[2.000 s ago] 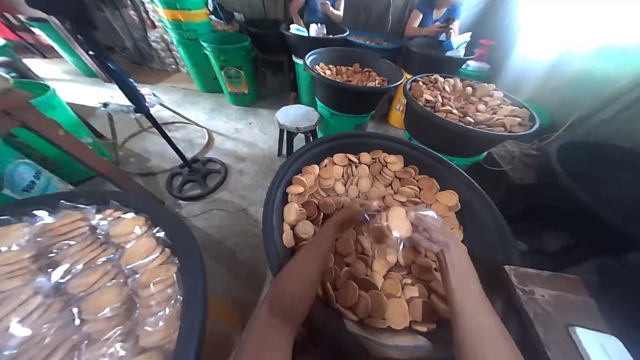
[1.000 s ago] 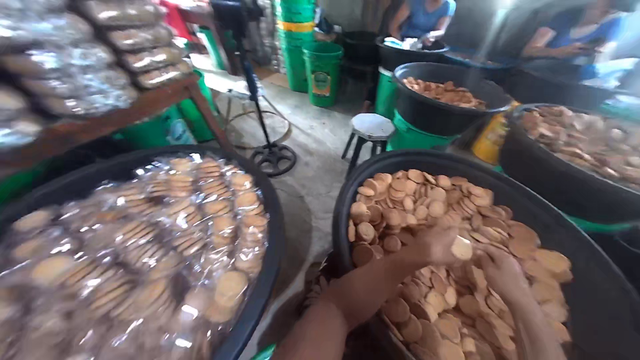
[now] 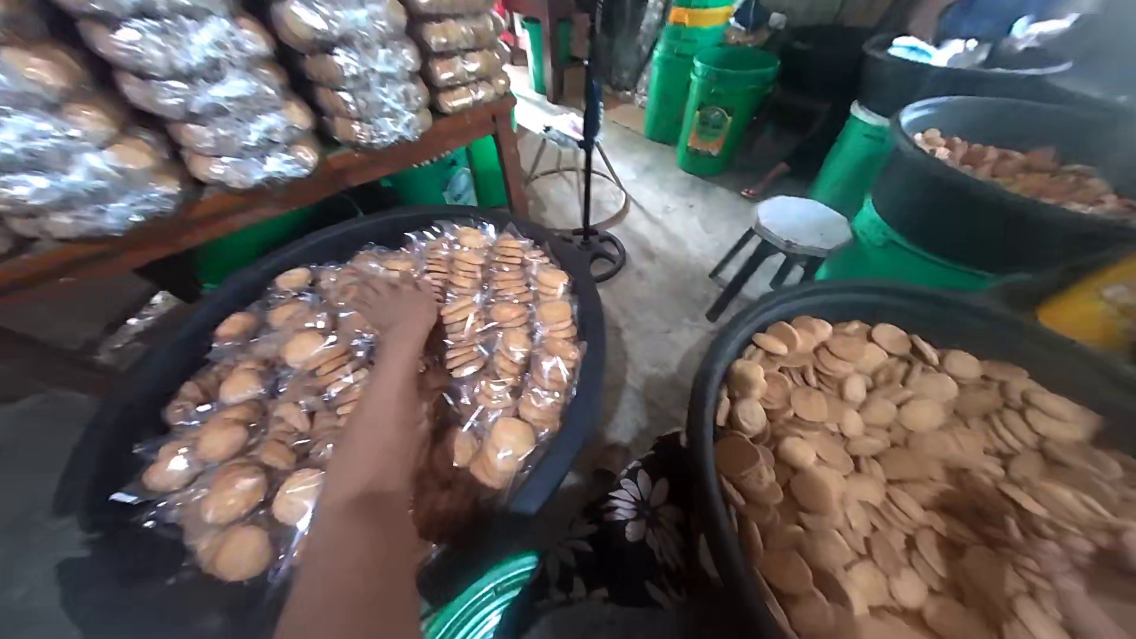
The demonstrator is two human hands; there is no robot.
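Observation:
My left hand [image 3: 395,306] reaches palm down onto clear plastic packs of round biscuits [image 3: 510,311] in the large black tub [image 3: 581,426] on the left. The packs under its fingers hide whether it grips one. At the lower right, my right hand [image 3: 1065,568] is blurred and partly cut off by the frame's edge, low over loose round biscuits [image 3: 887,426]. These heap up inside a second black tub [image 3: 710,382]. What the right fingers touch is not clear.
A wooden rack [image 3: 355,169] at the upper left bears stacked biscuit packs [image 3: 213,89]. Between the tubs stand a stool [image 3: 799,226] and a black stand base [image 3: 595,253]. Green buckets [image 3: 723,106] and another biscuit tub [image 3: 1012,177] are farther back. A person's foot [image 3: 765,180] shows.
My left hand has moved from beside my right hand over the loose biscuits to the packs in the left tub. The view has swung left.

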